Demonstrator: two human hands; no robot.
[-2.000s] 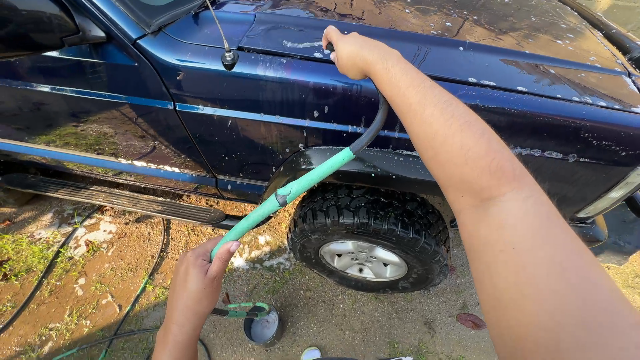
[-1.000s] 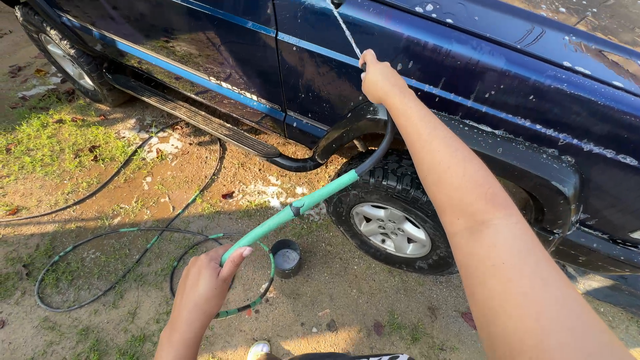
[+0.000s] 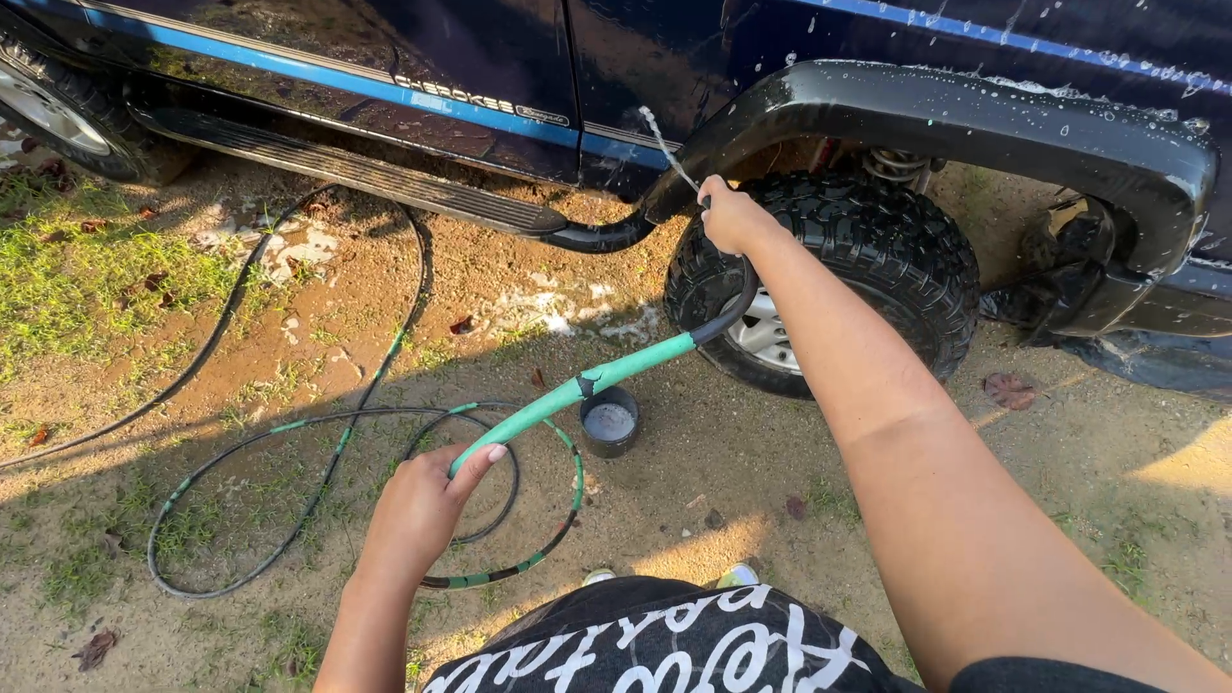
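My right hand [image 3: 736, 219] grips the black end of a garden hose [image 3: 616, 371], and a thin stream of water [image 3: 666, 146] runs from it toward the lower door edge of a dark blue car [image 3: 654, 58]. The hose bends down from that hand and turns into a green-covered length, which my left hand [image 3: 423, 500] holds lower down at the left. Behind my right hand are the black wheel-arch flare [image 3: 924, 101] with suds on its edge and the knobbly front tyre [image 3: 866, 226].
A small dark bucket [image 3: 610, 423] with greyish liquid stands on the ground beyond the hose. Loops of hose [image 3: 337, 414] lie on the dirt and grass at left. A ribbed side step [image 3: 356, 173] runs below the doors, with the other wheel [image 3: 58, 106] at far left.
The view has tilted down. My right hand has moved from up by the hood to near the top of the front tyre, with the hose still in both hands.
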